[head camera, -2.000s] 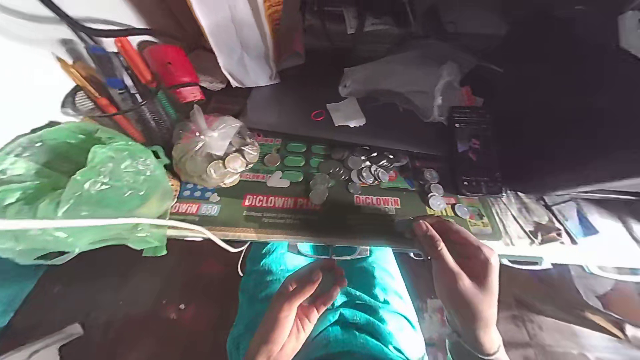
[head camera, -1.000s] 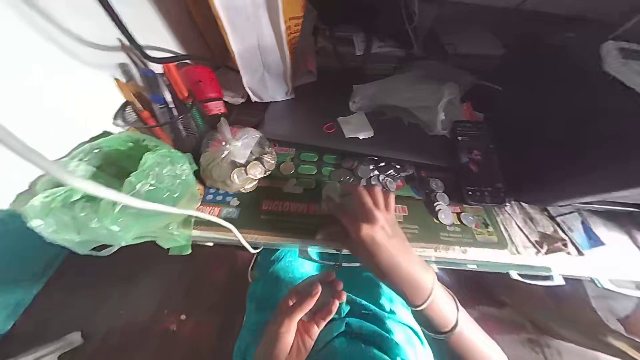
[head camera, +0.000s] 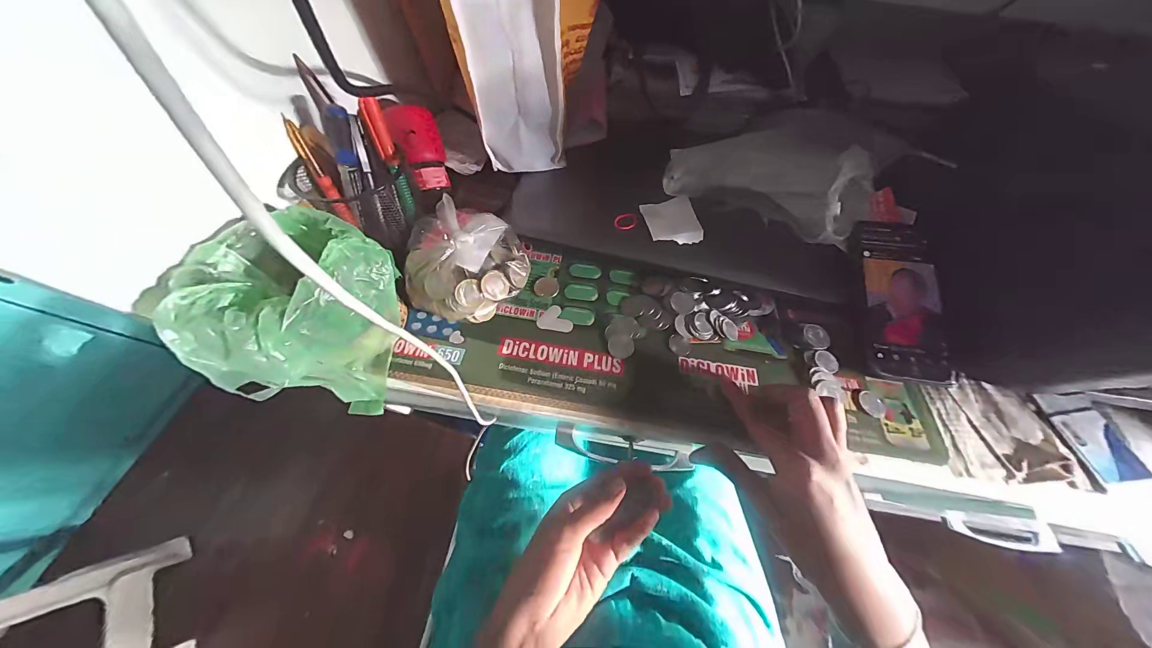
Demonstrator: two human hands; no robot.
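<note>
Loose coins [head camera: 706,315] lie in a pile on the printed desk mat [head camera: 567,373]. A smaller group of coins [head camera: 821,364] sits to their right, beside the smartphone [head camera: 903,301]. My right hand [head camera: 805,441] is over the mat's front edge, its fingertips close to that smaller group; whether it holds a coin is hidden. My left hand [head camera: 585,549] is above my lap, palm turned up with fingers curled; what may be inside cannot be made out. A knotted clear plastic bag of coins [head camera: 468,270] stands at the mat's left end.
A green plastic bag [head camera: 279,315] is at the left, crossed by a white cable [head camera: 306,261]. Behind it stands a mesh pen holder [head camera: 378,202] with pens. A paper scrap [head camera: 672,220], a red rubber band [head camera: 625,221] and a crumpled clear bag [head camera: 774,180] lie farther back.
My right hand has moved right, from the main coin pile to near the smaller group of coins by the phone. My left hand has stayed above my lap.
</note>
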